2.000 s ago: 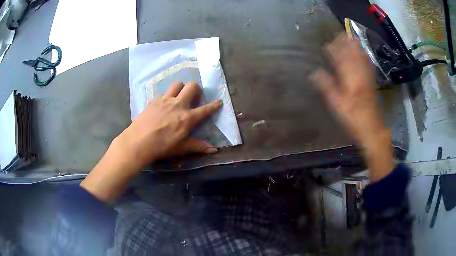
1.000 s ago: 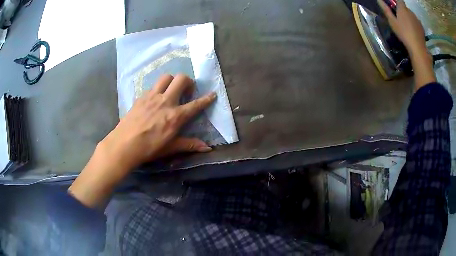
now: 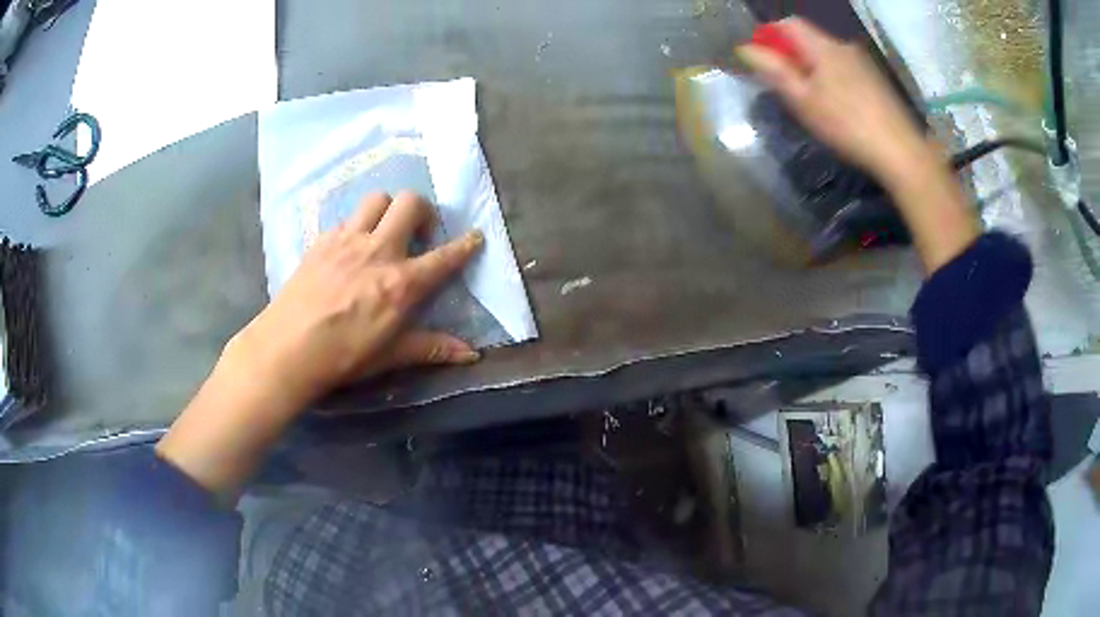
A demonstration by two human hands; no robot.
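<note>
A white lining piece (image 3: 290,157) lies on the grey-brown pressing table (image 3: 603,217), with its right edge folded over. A grey, slightly see-through template (image 3: 362,187) lies on it, with a pale cloth border showing around its upper left. My left hand (image 3: 350,289) is spread flat on the template and the folded lining, pressing with its fingertips. My right hand (image 3: 838,103) is closed on the red handle of the steam iron (image 3: 784,169), to the right of the lining. The iron is blurred; I cannot tell if it touches the table.
Dark green snips (image 3: 63,163) lie at the left beside a large white lining stack (image 3: 181,72). A dark brown layered stack (image 3: 22,325) stands at the near left. A green hose (image 3: 965,99) and a black cable (image 3: 1007,145) run off right. The table's front edge runs below.
My right hand has reached the iron, taken its handle and moved it left from its place at the right. My left hand stays on the template. The view has shifted a little.
</note>
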